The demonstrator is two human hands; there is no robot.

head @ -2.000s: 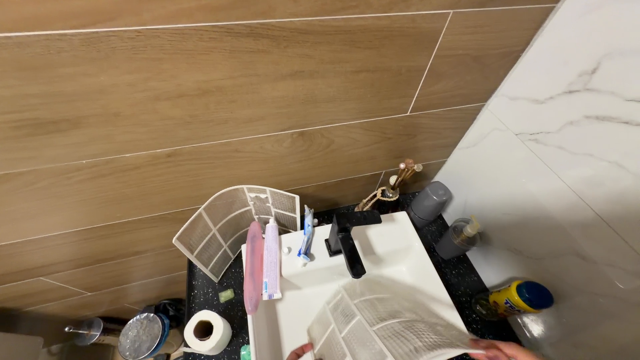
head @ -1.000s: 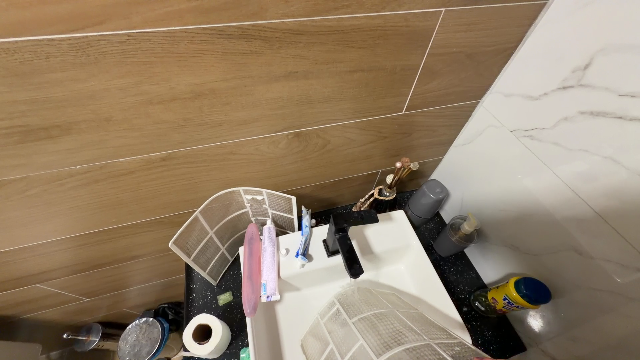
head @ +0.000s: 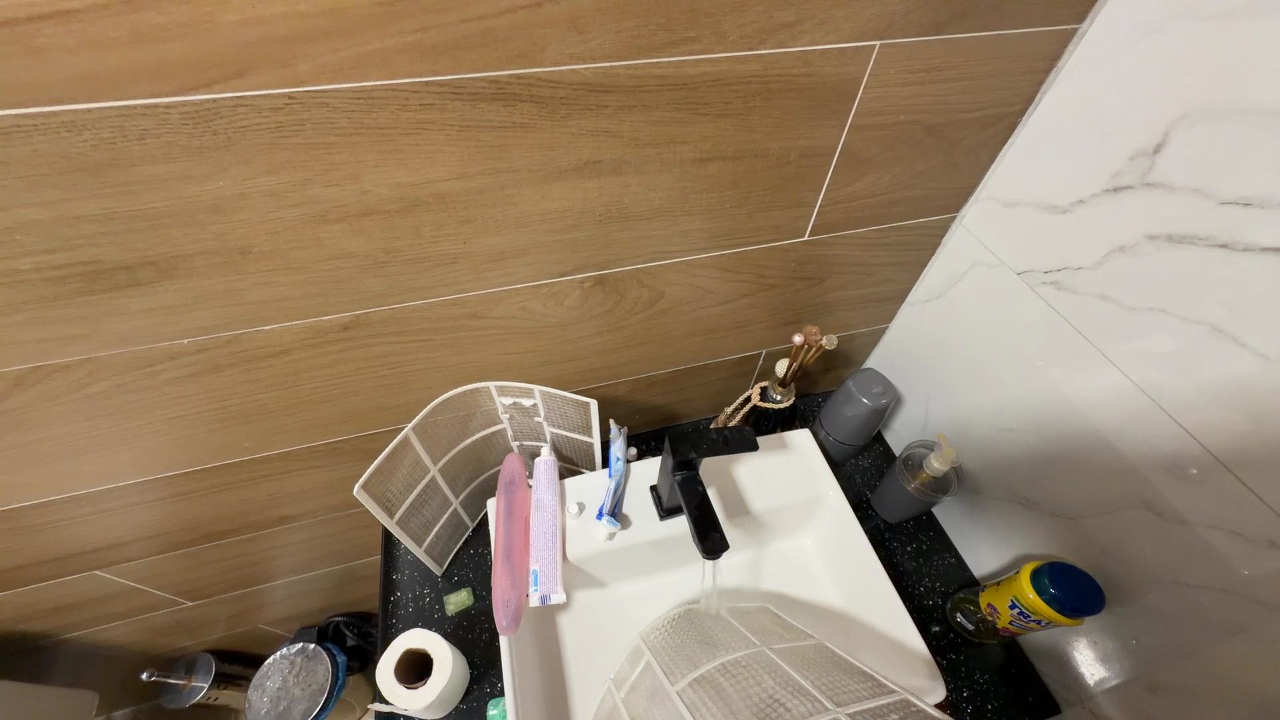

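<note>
A curved plastic-framed mesh filter (head: pixel 740 665) lies over the white washbasin (head: pixel 835 560), its lower part cut off by the view's bottom edge. Water runs from the black faucet (head: pixel 700 505) onto its upper end. Neither my left hand nor my right hand shows now, so what they hold cannot be seen. A second mesh filter (head: pixel 450 460) stands curved against the wood-look tiled wall, behind the basin's left corner. On the basin's left rim lie a pink toothbrush case (head: pixel 512 545) and a toothpaste tube (head: pixel 546 530); a blue-white tube (head: pixel 613 480) is near the faucet.
A toilet paper roll (head: pixel 423 675) and a small green packet (head: pixel 458 600) sit on the speckled black counter (head: pixel 405 590). Along the right are a grey cup (head: pixel 855 410), a soap dispenser (head: pixel 912 480) and a yellow bottle with a blue cap (head: pixel 1035 600). A reed diffuser (head: pixel 780 390) stands behind.
Both hands, seen at the near filter's lower edge two seconds ago, are out of view. The near filter has shifted slightly lower, and water now visibly runs from the faucet.
</note>
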